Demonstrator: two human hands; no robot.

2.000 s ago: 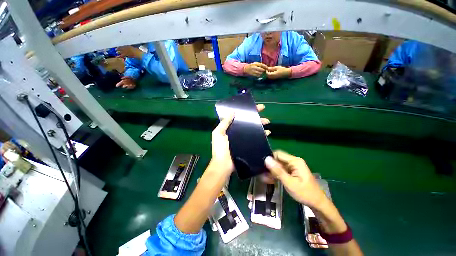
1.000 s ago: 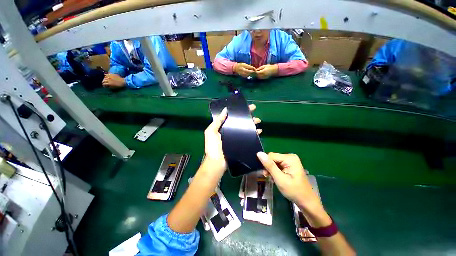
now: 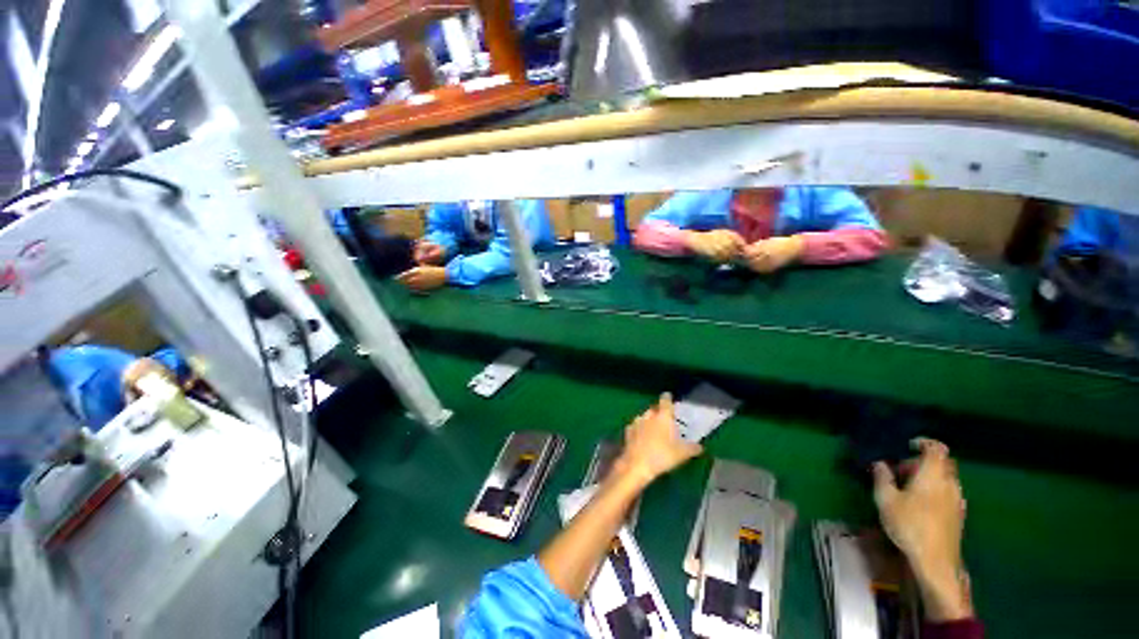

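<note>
My left hand has its fingers and thumb at the near left end of a pale silver-grey slab, low over the belt. My right hand is at the right with fingers curled apart and nothing visible in it. A blurred dark shape lies just beyond its fingertips. Stacks of display assemblies with dark ribbons lie in front of me: one at left, one beside my left forearm, one in the middle and one partly under my right wrist.
Another silver-grey slab lies on the belt at left. A white machine and slanted post stand at left, below a white rail. A white sheet lies near my left sleeve. Opposite, people work behind a ledge with plastic bags.
The glossy black phone held in both hands is no longer seen there. My hands have moved apart, left to the silver-grey slab and right farther right. The view has tilted up and turned left.
</note>
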